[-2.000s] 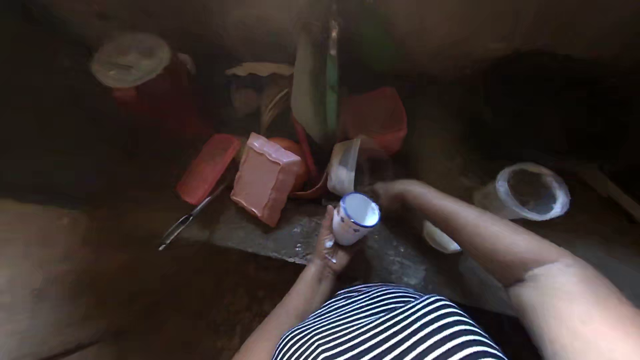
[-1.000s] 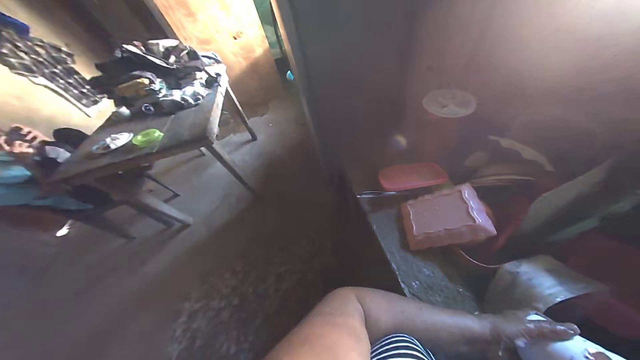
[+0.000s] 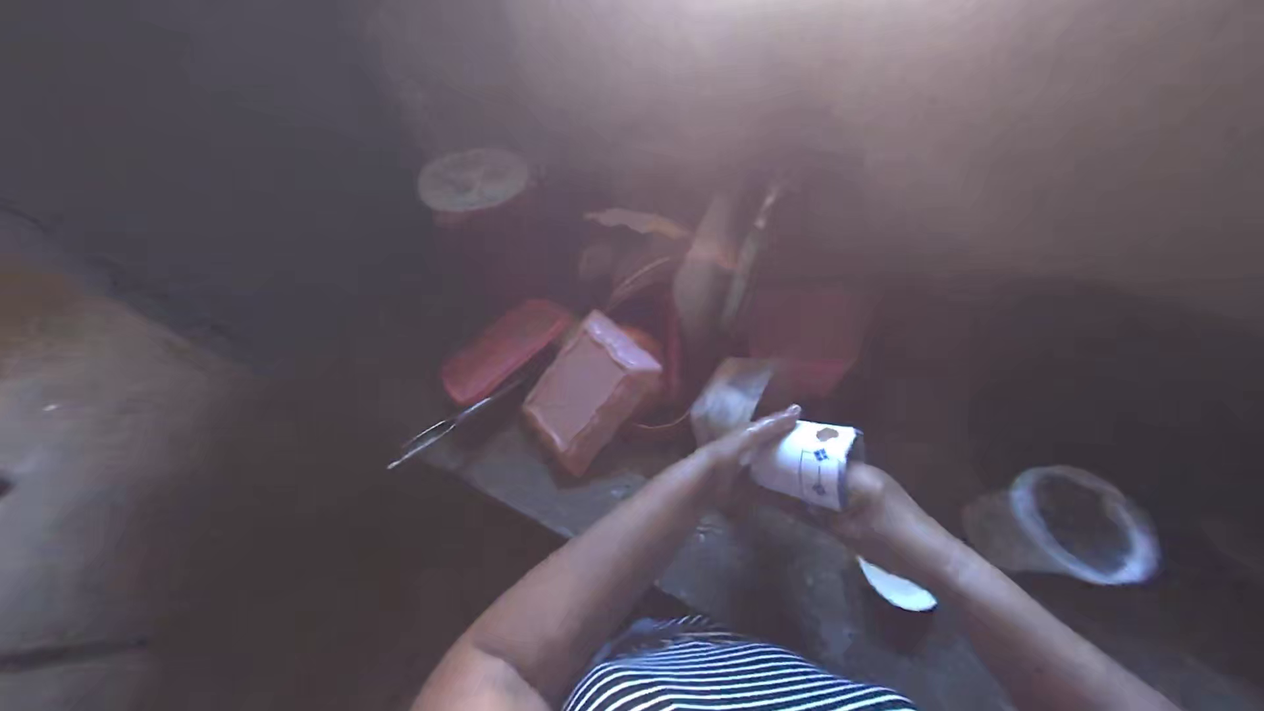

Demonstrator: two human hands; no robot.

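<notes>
A white cup with blue markings (image 3: 808, 462) lies tilted on its side between my hands, its mouth to the right. My left hand (image 3: 755, 444) holds it at the base end, fingers stretched along its upper side. At the rim is my right hand (image 3: 874, 499), its fingers partly hidden by the cup, perhaps inside it. Just behind my left hand stands a translucent plastic container (image 3: 729, 397). A pink plastic basket or tray (image 3: 588, 390) leans to the left of it. Under my right wrist shows part of a white dish (image 3: 897, 587).
A red plastic lid or tray (image 3: 506, 351) and metal tongs (image 3: 454, 427) lie at the left of the grey ledge (image 3: 533, 494). A lidded bucket (image 3: 474, 181) stands behind. To the right is a translucent bucket with a pale rim (image 3: 1136, 538). A reddish container (image 3: 805, 336) sits at the back.
The cup, upright in my left hand two seconds ago, is now tilted sideways with my right hand at its mouth. The view swung left to a table and came back.
</notes>
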